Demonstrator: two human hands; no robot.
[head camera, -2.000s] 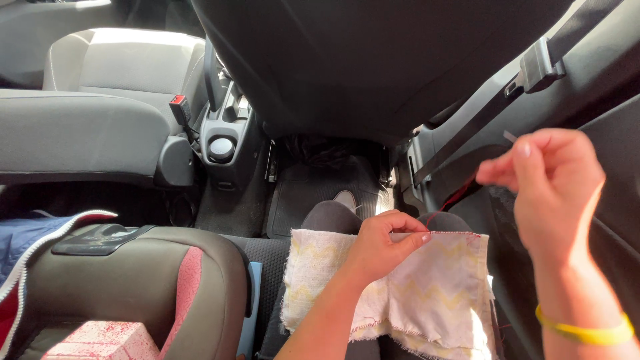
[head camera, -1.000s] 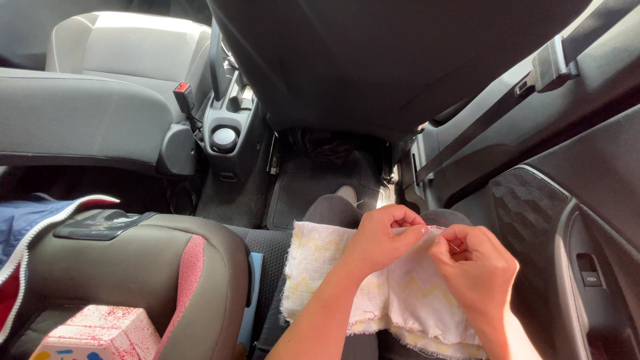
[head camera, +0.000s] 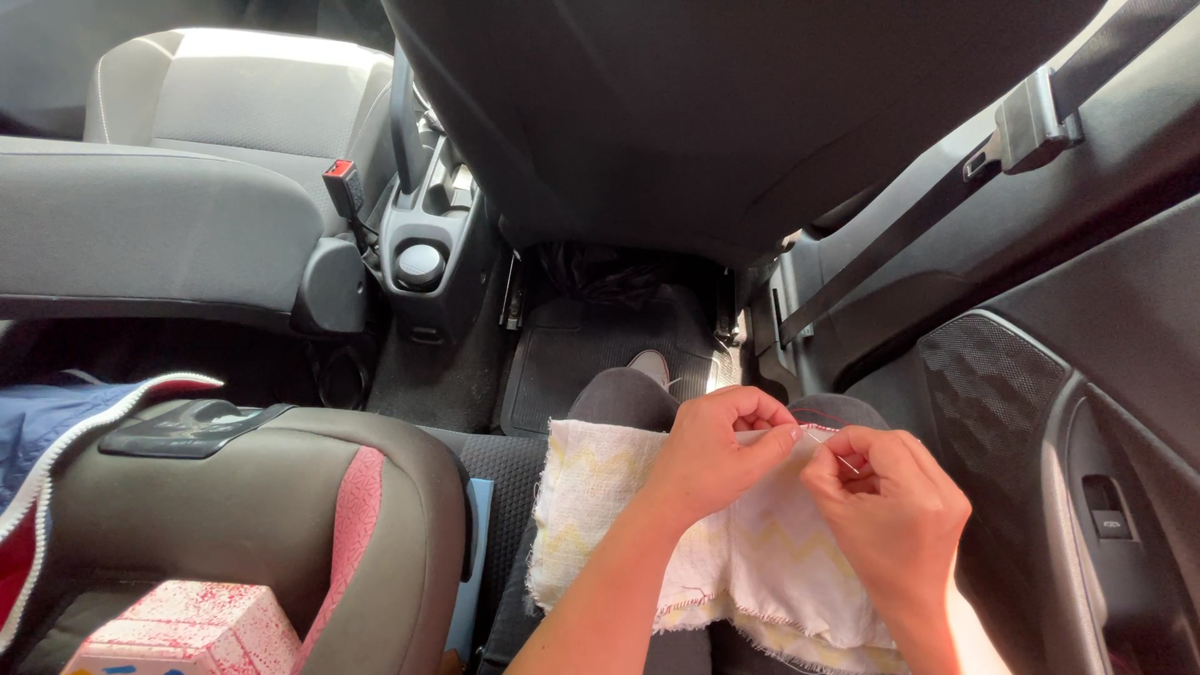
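A white cloth with yellow zigzags and frayed edges (head camera: 600, 487) lies across my lap. My left hand (head camera: 727, 450) pinches its top edge between thumb and fingers. Close beside it on the right, my right hand (head camera: 886, 483) holds a thin sewing needle (head camera: 847, 463) between thumb and fingers, at the same edge. Red thread (head camera: 825, 414) shows along and just above that edge, over my dark-trousered knee. Where the needle's other end meets the cloth is too small to tell.
A front seat back (head camera: 731, 112) stands before my knees. To the right are a seat belt (head camera: 881, 225) and the door panel (head camera: 994, 375). On the left, a child seat (head camera: 253, 506) bears a speckled pink-and-white box (head camera: 187, 628) and a blue jacket (head camera: 47, 422).
My right hand, raised away to the right two seconds ago, has come down to the cloth's top edge beside my left hand. My left hand still pinches that edge.
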